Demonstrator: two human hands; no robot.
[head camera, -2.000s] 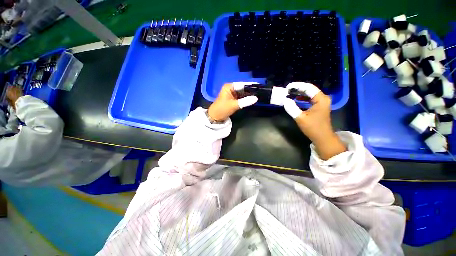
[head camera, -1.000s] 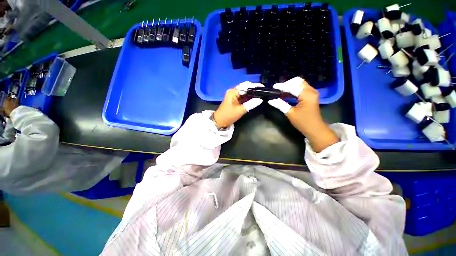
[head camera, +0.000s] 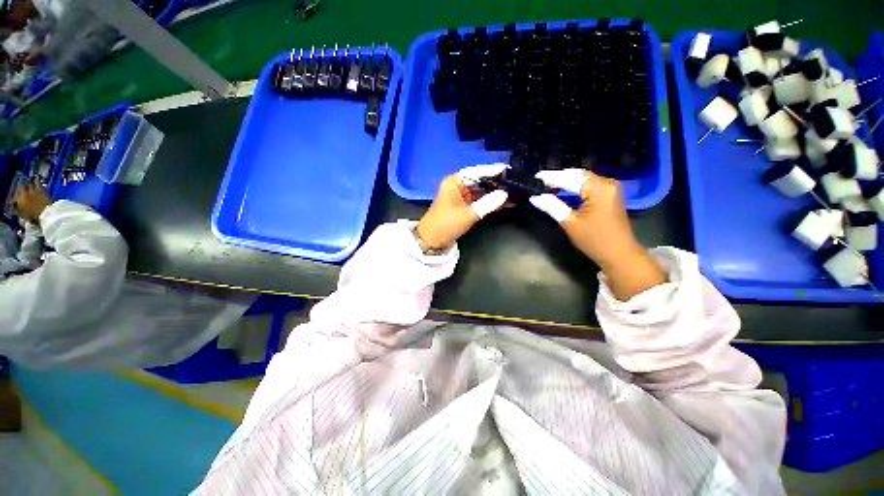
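My left hand (head camera: 459, 206) and my right hand (head camera: 598, 215) hold one small black unit (head camera: 518, 183) between their fingertips, over the near edge of the middle tray (head camera: 415, 165). White covers are on my thumbs and fingertips. No white part of the unit shows. The middle tray holds close rows of black housings (head camera: 552, 92). The right tray (head camera: 722, 232) holds a loose heap of white-and-black core pieces (head camera: 817, 226) with thin pins. The left tray (head camera: 291, 179) has a row of assembled units (head camera: 330, 76) at its far end, pins upright.
A black bench (head camera: 485, 266) lies under the trays. A neighbour's sleeve and hand (head camera: 73, 237) are at the left, beside small blue trays and a clear plastic box (head camera: 131, 150). A green belt (head camera: 388, 19) runs behind. A blue crate (head camera: 838, 402) is below the bench at right.
The white core between my hands two seconds ago no longer shows; only black is visible there. My fingers have moved closer together, and the unit is now slightly tilted.
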